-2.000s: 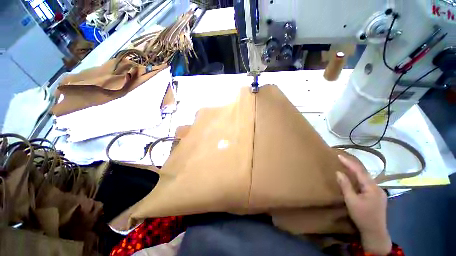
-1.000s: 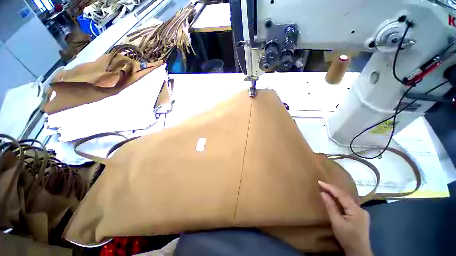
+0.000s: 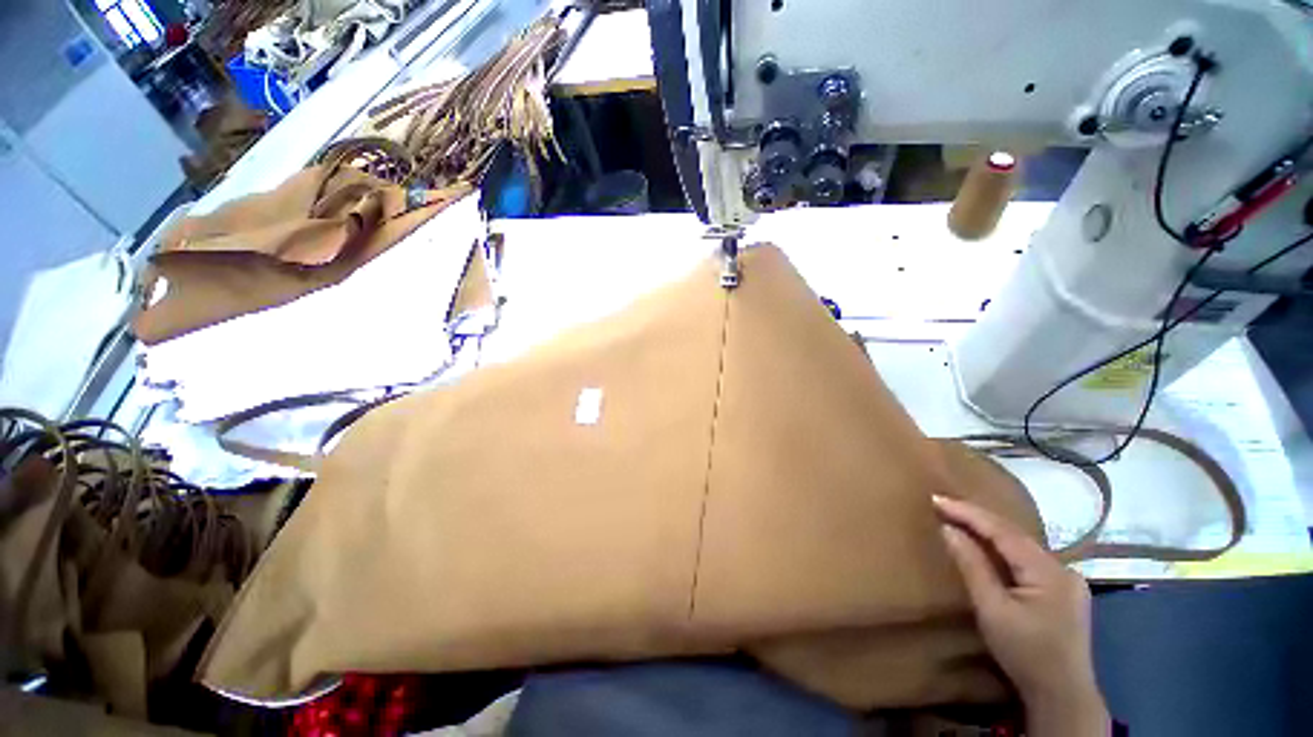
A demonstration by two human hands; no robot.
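Observation:
A tan-brown bag panel [image 3: 576, 504] lies spread over the front of the table, with a small pale rectangle and a dark seam line running down its middle. Its top corner is under the presser foot [image 3: 730, 265] of the white sewing machine [image 3: 950, 72]. My right hand [image 3: 1025, 598] rests on the panel's right edge, fingers slightly apart; whether it pinches the edge is unclear. My left hand is not visible; a red patterned sleeve shows below the panel. Looped brown handles [image 3: 1195, 454] stick out at the right, others at the left [image 3: 274, 421].
White-backed pieces [image 3: 324, 338] with a folded brown piece [image 3: 274, 245] on top lie left of the machine. Brown pieces with loops [image 3: 108, 562] are piled at lower left. A brown thread cone [image 3: 984, 197] stands by the machine column. A black cable [image 3: 1040, 418] hangs at the right.
The panel's left part has spread out and flattened to the left, showing the pale rectangle clearly. My right hand moved slightly left, then a little back right. The seam top remains at the presser foot.

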